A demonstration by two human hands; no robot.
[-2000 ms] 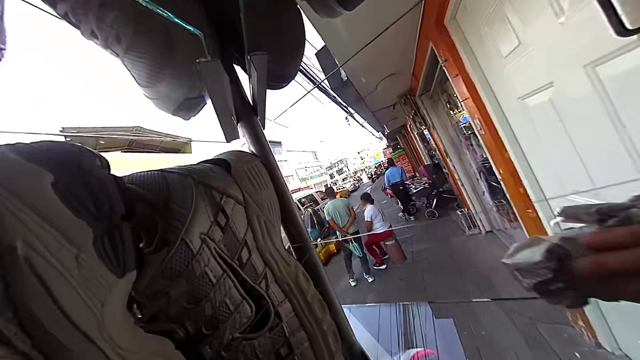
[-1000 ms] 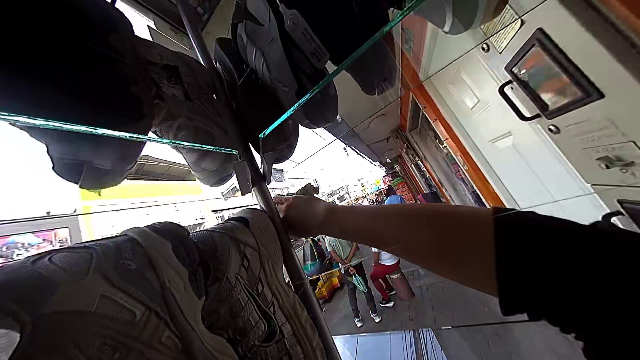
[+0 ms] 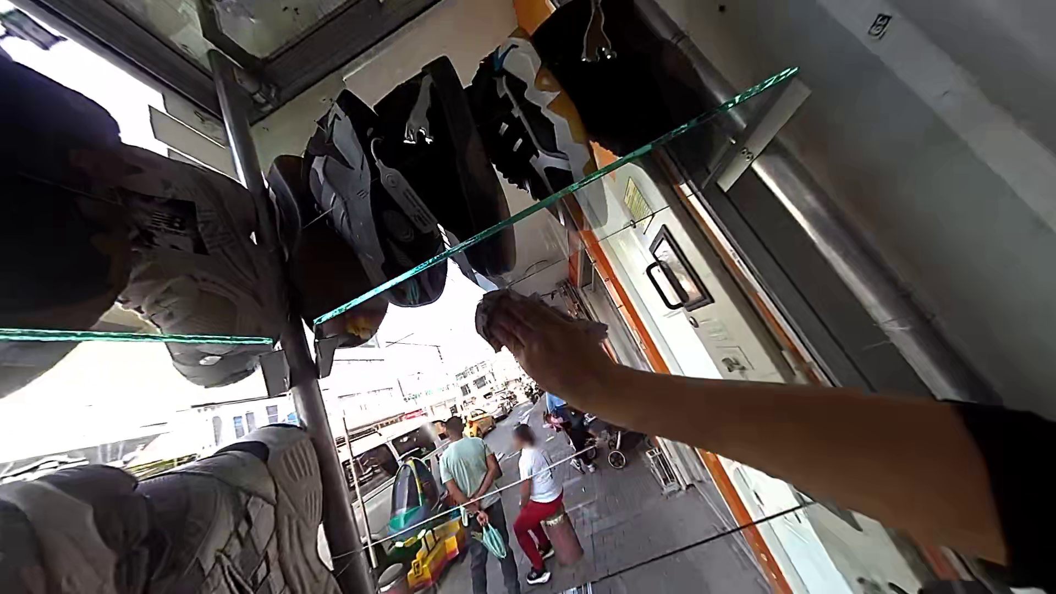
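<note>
My right hand point(image 3: 553, 342) presses a crumpled grey cloth point(image 3: 495, 318) under the glass shelf point(image 3: 569, 191), its arm reaching in from the right edge in a black sleeve. Several sneakers stand on that shelf, among them a black one point(image 3: 445, 157) and a black, white and yellow one point(image 3: 536, 115). A metal post point(image 3: 309, 396) rises left of the hand. More sneakers point(image 3: 198, 272) rest on another glass shelf point(image 3: 140, 337) at the left, and grey sneakers point(image 3: 239, 511) fill the lower left. My left hand is out of view.
A metal bracket point(image 3: 759, 136) holds the shelf's right end near a round metal pole point(image 3: 858, 272). Beyond the glass are a white door point(image 3: 718, 330) with an orange frame, a standing person point(image 3: 474, 487), a person in red trousers point(image 3: 540, 495) and parked vehicles.
My right hand has moved away from the metal post with the grey cloth, to a place beneath the upper glass shelf. The view has tilted up and shifted.
</note>
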